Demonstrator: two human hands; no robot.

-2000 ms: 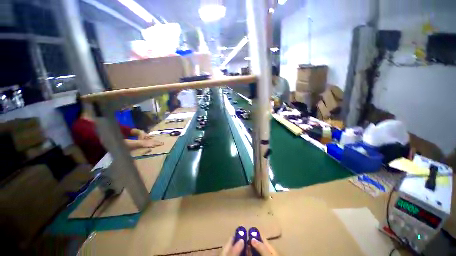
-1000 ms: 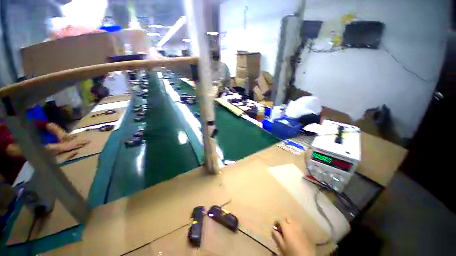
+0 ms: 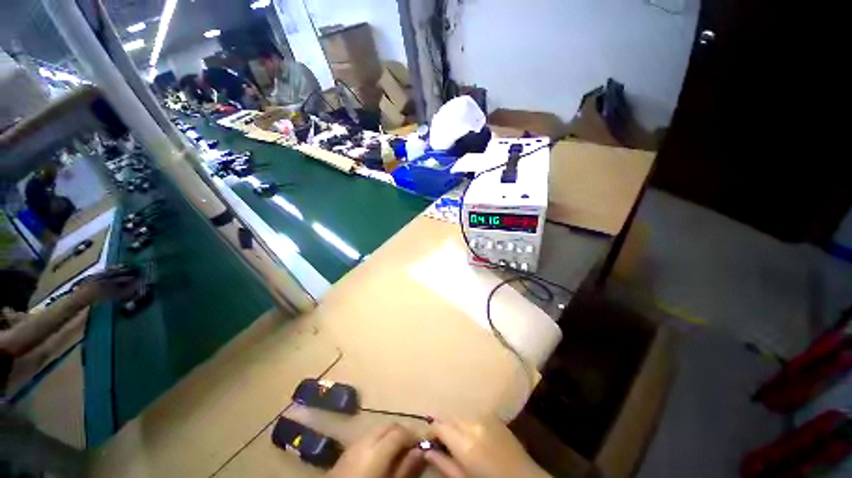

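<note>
Two dark handheld units lie on the cardboard: the upper unit (image 3: 325, 396) and the lower unit (image 3: 306, 441), each with a yellowish mark. A thin black unit lead (image 3: 392, 413) runs from the upper unit to my hands. My left hand (image 3: 378, 452) and my right hand (image 3: 481, 450) meet at the bottom, fingers closed around a small connector (image 3: 430, 445) with a pale spot. Fingers hide most of it. The white power supply (image 3: 505, 210) shows green and red digits. Its dark test lead (image 3: 492, 313) curves down towards my right hand; its end is hidden.
Green conveyor belts (image 3: 322, 196) carry dark units at left. A pale rack upright (image 3: 201, 191) slants beside them. A blue bin (image 3: 425, 175) stands beyond the power supply. A worker's arm (image 3: 56, 313) reaches in at left; another person (image 3: 291, 82) is farther back. An open carton is below right.
The view has swung right. The units, held two seconds ago, were on the cardboard one second ago. My left hand has come into view and both hands now meet at the connector.
</note>
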